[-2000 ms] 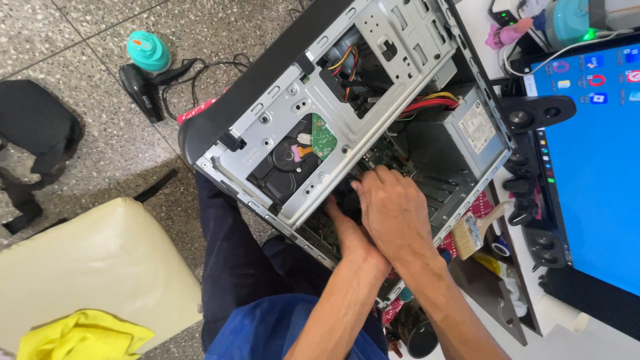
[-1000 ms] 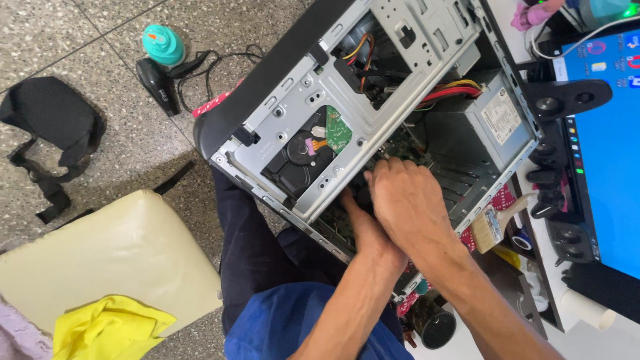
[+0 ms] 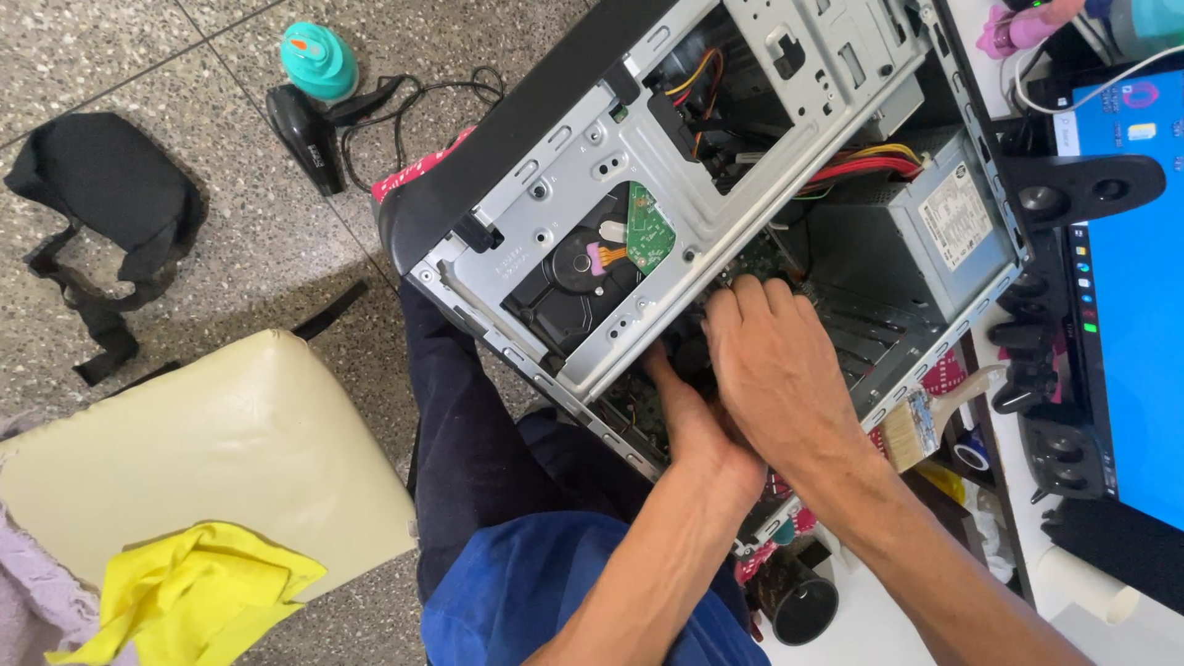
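Observation:
An opened desktop computer case (image 3: 731, 217) lies tilted across my lap, its metal frame facing up. Both my hands reach into the gap beside the drive bay. My left hand (image 3: 694, 416) is low in the case, its fingers partly hidden under the frame and at a dark, round part. Just right of it, my right hand (image 3: 777, 361) has its fingers bent down near the motherboard (image 3: 758, 259); the fingertips are hidden, so what they touch cannot be told. A hard drive (image 3: 578, 268) shows through the bay's opening. The power supply (image 3: 934, 222) sits at the right.
A paintbrush (image 3: 911, 430) lies by the case's right edge, near a black cup (image 3: 805, 601) and a monitor (image 3: 1133, 324). On the floor are a hair dryer (image 3: 305, 139), a teal bottle (image 3: 319, 60) and a black bag (image 3: 106, 185). A yellow cloth (image 3: 199, 587) lies on a cream cushioned seat (image 3: 240, 435).
Both hands stay inside the case, close together, with only slight shifts. The view has drifted a little.

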